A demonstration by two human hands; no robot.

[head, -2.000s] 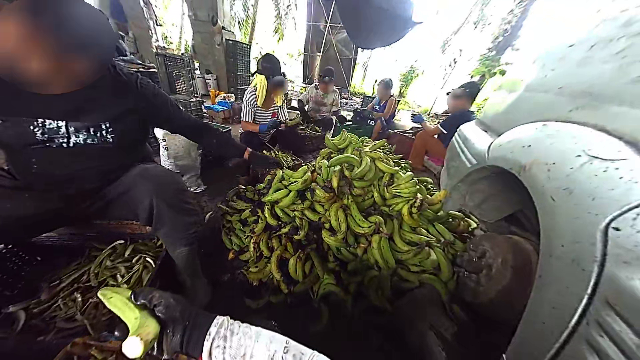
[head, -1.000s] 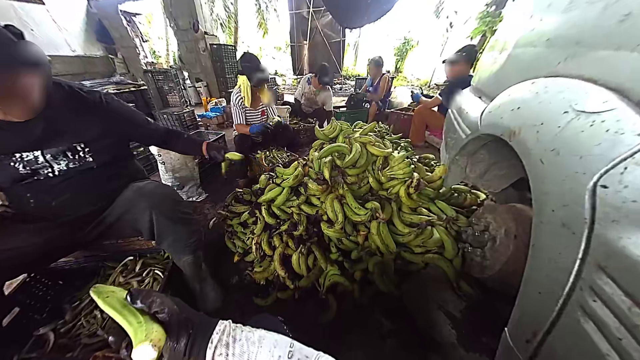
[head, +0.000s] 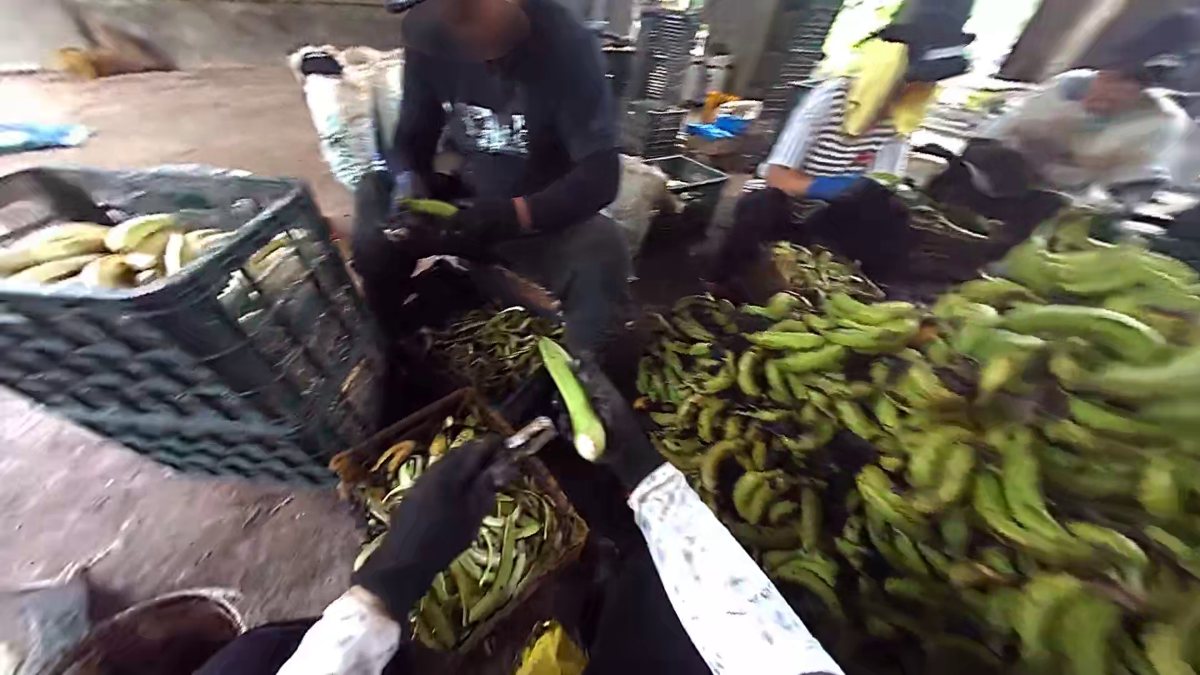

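My left hand (head: 436, 525), in a black glove, grips a small metal hand tool (head: 532, 437) above the peel crate; its blurred shape does not show the exact kind. Just right of the tool, my right hand (head: 614, 422), also black-gloved, holds a green plantain (head: 570, 394) lengthwise, its pale cut end toward me. Below my left hand, plantain peels (head: 497, 562) lie in a shallow crate (head: 553, 548). A large heap of green plantains (head: 900, 431) fills the right side, beside my patterned white right sleeve.
A tall dark plastic crate (head: 187, 300) of peeled plantains stands at left. A person (head: 516, 141) sits opposite, holding a green plantain over more peels (head: 497, 347). Another person (head: 844, 141) sits behind the heap. A round container (head: 155, 633) is at lower left.
The view has swung far to the left and down. My left hand with the metal tool has come into view. The person opposite now has both hands together at a plantain.
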